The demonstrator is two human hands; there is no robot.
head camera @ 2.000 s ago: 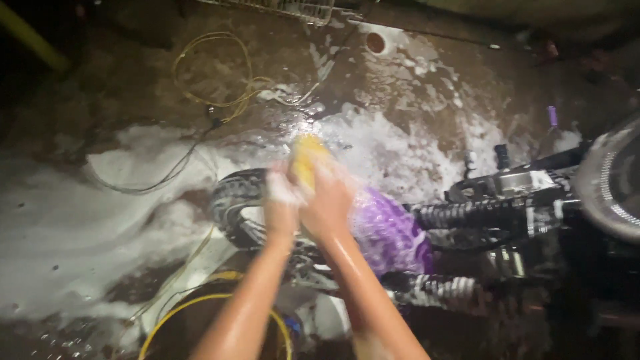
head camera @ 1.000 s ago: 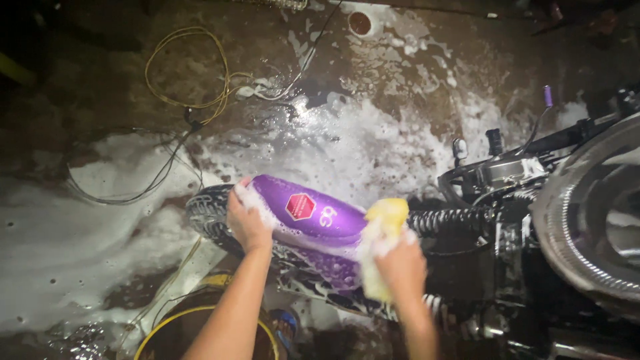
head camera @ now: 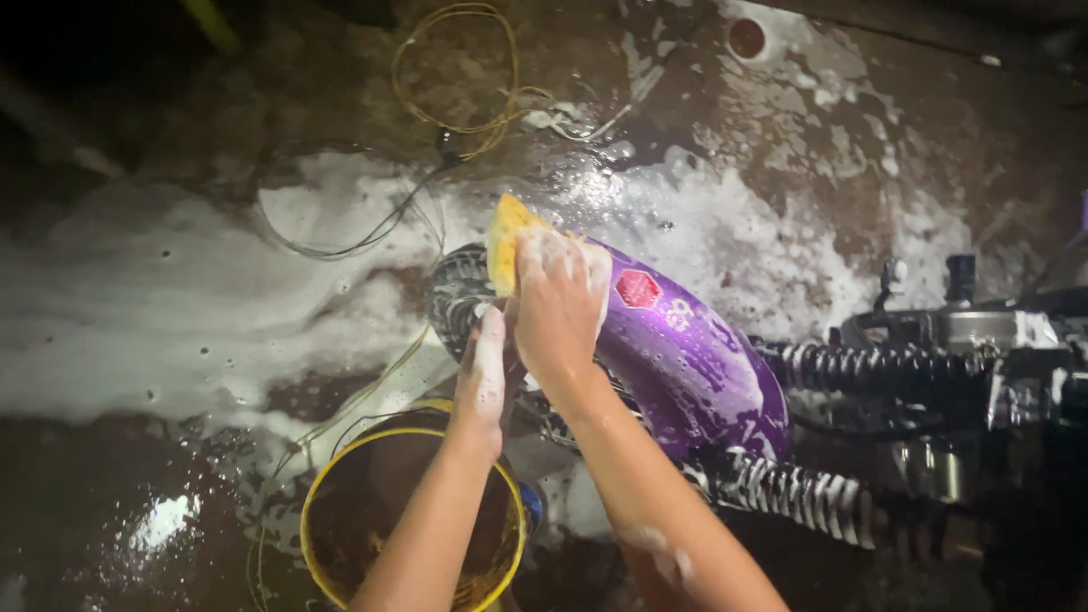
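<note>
My right hand [head camera: 561,297] presses a soapy yellow sponge [head camera: 508,242] over the front end of a motorcycle's purple front fender [head camera: 680,357]. My left hand [head camera: 484,374] is beside it, foam on its fingers, close to the black front tire [head camera: 459,293]; whether it grips anything is hidden. The fender bears a red sticker and white marks, with suds and drops on its surface. Black ribbed fork boots [head camera: 875,367] covered in foam run back from the fender on both sides.
A yellow-rimmed bucket [head camera: 310,518] stands below my left forearm. Coiled yellow cable [head camera: 515,68] and dark cord lie on the wet floor [head camera: 340,110], amid spread foam [head camera: 127,314]. A round reddish-brown thing [head camera: 747,39] is at the top. The motorcycle's dark body fills the right side.
My right hand and the sponge have moved left from the fender's rear to its front end. My left hand has come off the fender's visible front part, beside the right hand.
</note>
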